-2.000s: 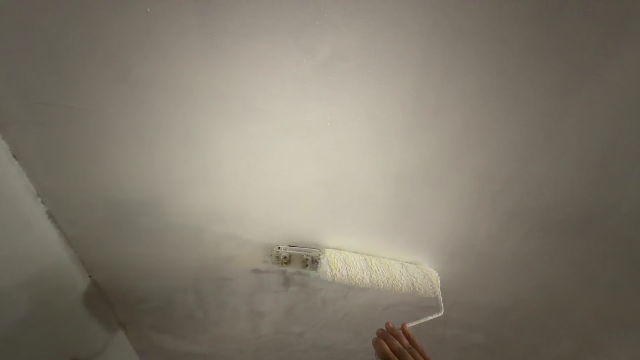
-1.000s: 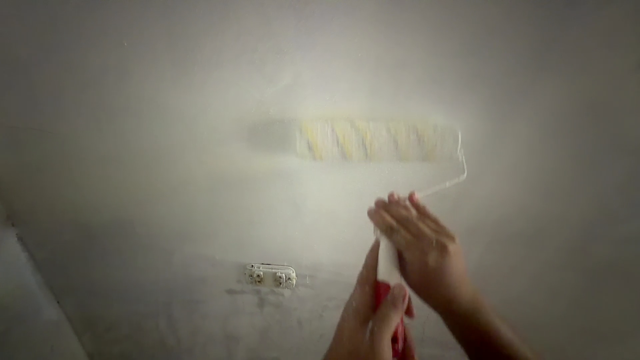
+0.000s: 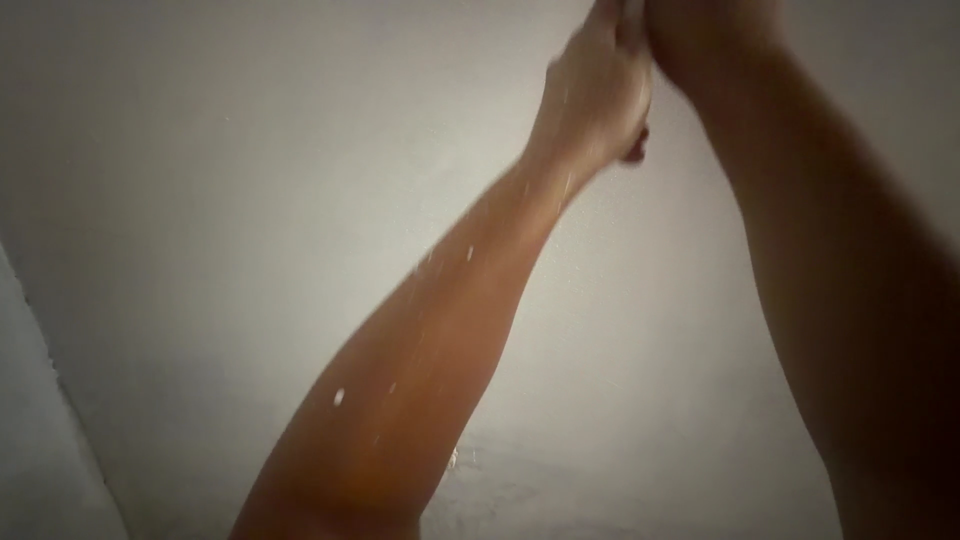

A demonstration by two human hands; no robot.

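Observation:
My left hand [image 3: 596,86] is raised near the top of the view, closed around the paint roller's handle [image 3: 636,146], whose dark red end shows below the palm. My right hand [image 3: 712,34] is beside it at the top edge, partly cut off; its fingers and exact hold are out of sight. The roller's sleeve and frame are beyond the top edge. Behind both arms stretches a pale wall [image 3: 300,187]. Small white specks, blurred, show over my left forearm.
An adjoining lighter surface [image 3: 37,420] meets the wall at a rough slanting edge on the lower left. Part of a wall electrical box [image 3: 453,457] peeks out beside my left forearm, with smudged marks around it.
Both hands have moved up the wall with the roller, which has passed out of view at the top. The roller was beside the electrical box two seconds ago, then above it.

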